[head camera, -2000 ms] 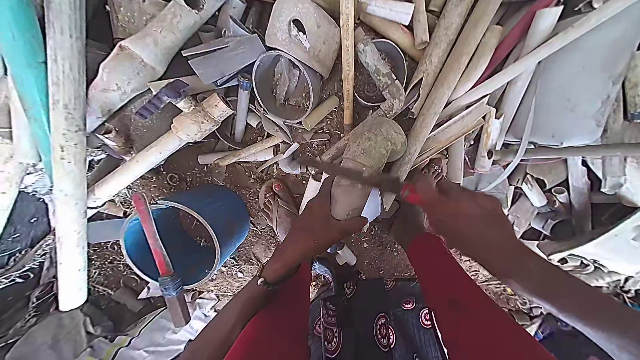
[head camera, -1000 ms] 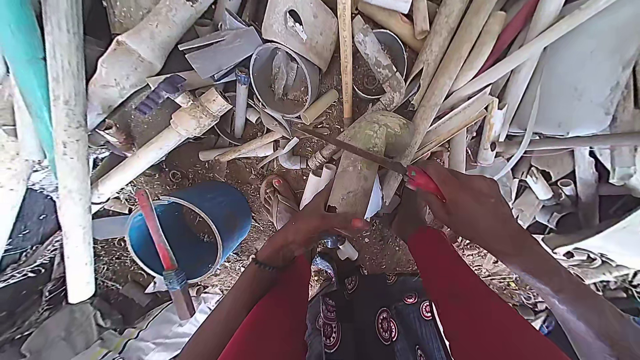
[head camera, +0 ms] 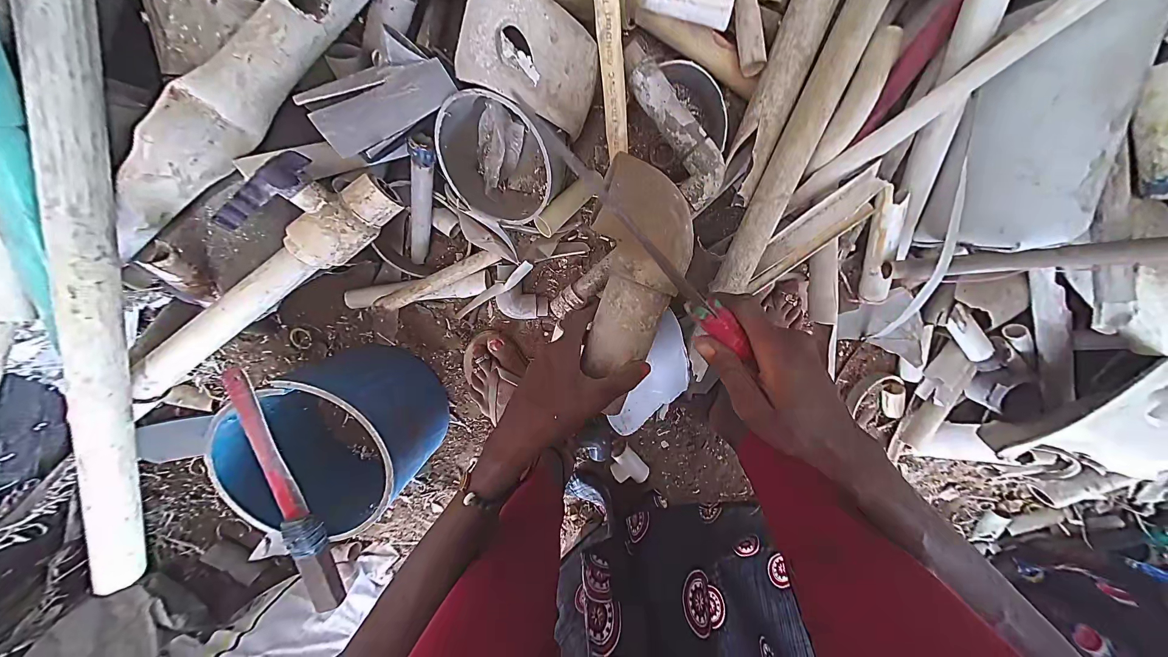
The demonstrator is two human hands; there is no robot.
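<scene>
A dirty plastic pipe elbow (head camera: 639, 237) stands out in front of me, its lower end gripped by my left hand (head camera: 557, 388). My right hand (head camera: 776, 374) holds the red handle (head camera: 725, 333) of a long thin blade (head camera: 630, 219). That blade lies slantwise across the elbow's bend, its far end pointing up and left toward a round pipe section (head camera: 493, 155). Whether its edge touches the elbow cannot be told. Below my left hand shows a foot in a sandal (head camera: 493, 365).
A blue plastic pipe section (head camera: 415, 429) lies at left, with a red-handled tool (head camera: 269, 447) leaning across its mouth. Long pale pipes (head camera: 803, 137) fan out at upper right. A thick pipe (head camera: 78, 274) runs down the left side. Scrap covers the ground around.
The elbow has turned in my left hand, its bend now pointing up and away. The blade has swung from lying mostly sideways to a steeper slant, and my right hand has shifted with it.
</scene>
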